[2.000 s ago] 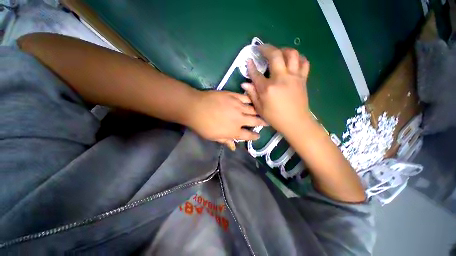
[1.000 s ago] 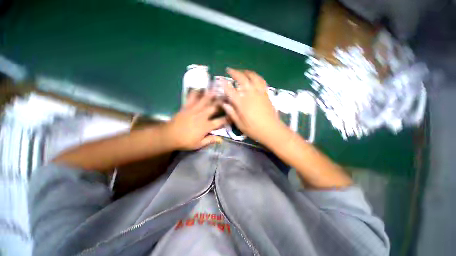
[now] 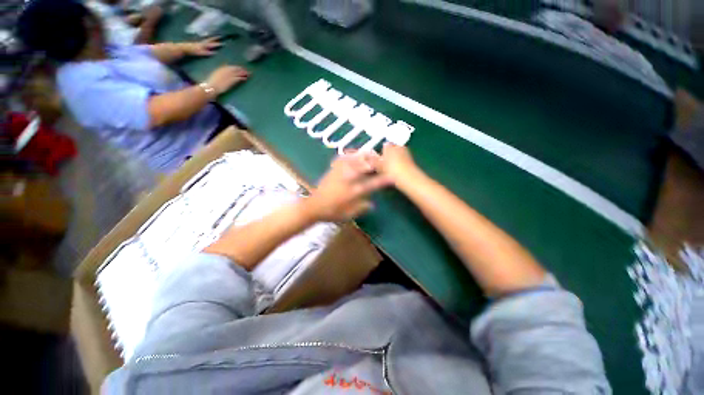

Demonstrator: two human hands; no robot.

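Observation:
A row of several white plastic frames (image 3: 333,121) lies side by side on the green bench, heads toward the pale strip and loops toward me. My left hand (image 3: 349,185) is at the near right end of the row, blurred, with its fingers by the last loops. My right hand (image 3: 395,160) is beside it, over the right end of the row near the frame heads. The hands overlap in view, and I cannot tell whether the fingers grip a frame.
An open brown carton (image 3: 220,146) packed with white parts stands at the bench edge, lower left. A person in a light blue shirt (image 3: 116,89) works at the upper left. A white heap of inserts (image 3: 671,316) lies at the far right. A pale strip (image 3: 463,131) runs along the bench.
The view has swung left, bringing the carton and the other person into sight. Both hands have moved left along the bench, and the frames now lie in a row farther left.

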